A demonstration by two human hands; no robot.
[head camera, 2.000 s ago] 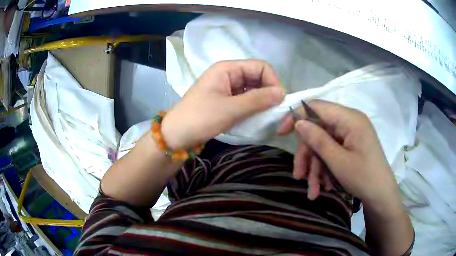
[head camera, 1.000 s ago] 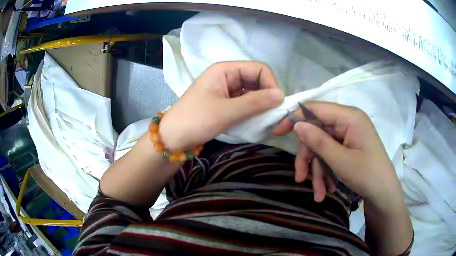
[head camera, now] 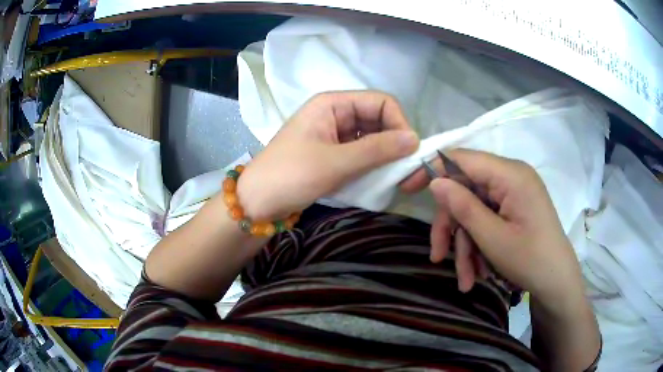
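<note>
A white fabric piece (head camera: pixel 501 138) hangs over the lap and runs up to the right under the table edge. My left hand (head camera: pixel 342 149), with an orange bead bracelet, pinches its folded edge between thumb and finger. My right hand (head camera: pixel 494 211) holds dark thread snips (head camera: pixel 454 173) in the palm, with the two pointed blades apart, close to the right of my left fingertips. The fabric edge passes beside the blades. The snips' rear part is hidden by my right hand. Any thread is too fine to make out.
The white table edge with a printed ruler scale (head camera: pixel 574 40) curves across the top. Heaped white cloth (head camera: pixel 102 182) lies at the left, tied with a pinkish strip, beside a cardboard piece (head camera: pixel 120 102) and yellow bars (head camera: pixel 109 64). More white cloth (head camera: pixel 625 254) lies at the right.
Both hands stay in nearly the same place. My left hand has shifted very slightly right. The snips' tips have moved a little and remain apart.
</note>
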